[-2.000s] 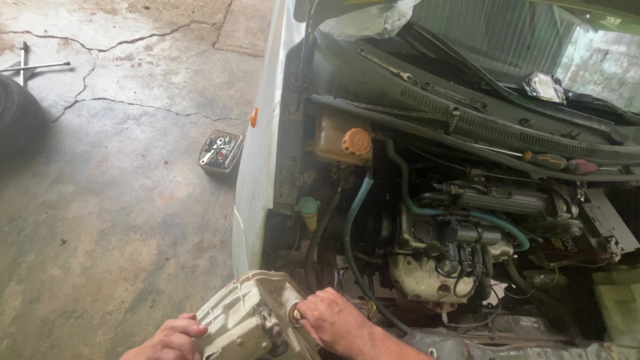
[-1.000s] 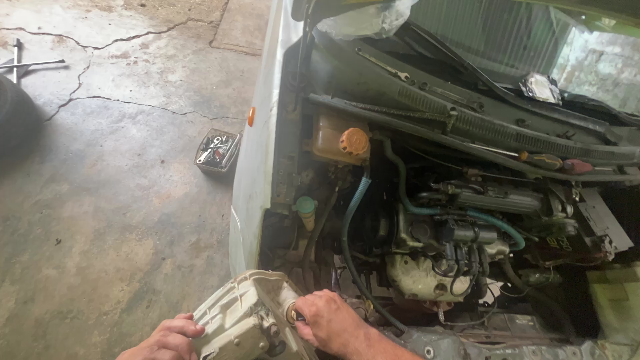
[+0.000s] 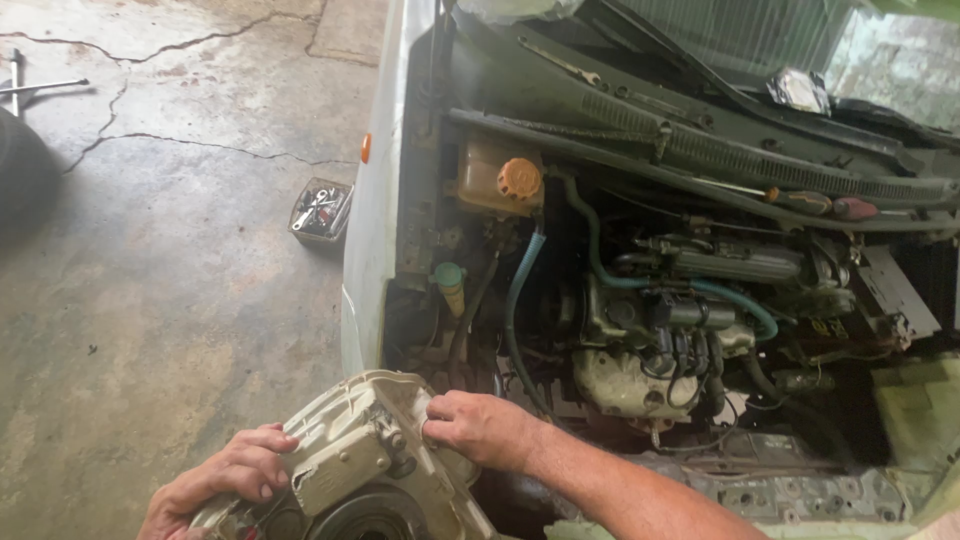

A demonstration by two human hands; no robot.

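Note:
A headlight housing of off-white plastic (image 3: 341, 469), its back side up, lies at the bottom, in front of the open engine bay. My left hand (image 3: 232, 472) grips its left edge, fingers over the rim. At the housing's right side, my right hand (image 3: 480, 429) has its thumb and fingers bent together at a pale opening. Whether a small part is between those fingertips is hidden. A round dark rubber cover (image 3: 371, 514) shows at the housing's lower middle.
Beyond lie the engine (image 3: 637, 382), an orange-capped coolant tank (image 3: 495, 180), a blue-green filler cap (image 3: 448, 276) and hoses. Screwdrivers (image 3: 806, 201) and a wrench (image 3: 559, 60) rest by the windshield cowl. On the floor stand a tool box (image 3: 321, 214), a cross wrench (image 3: 45, 86) and a tire (image 3: 26, 169).
My right hand has turned at the side of the housing; a brownish round piece seen at its fingertips earlier is no longer visible. My left hand stays on the left edge.

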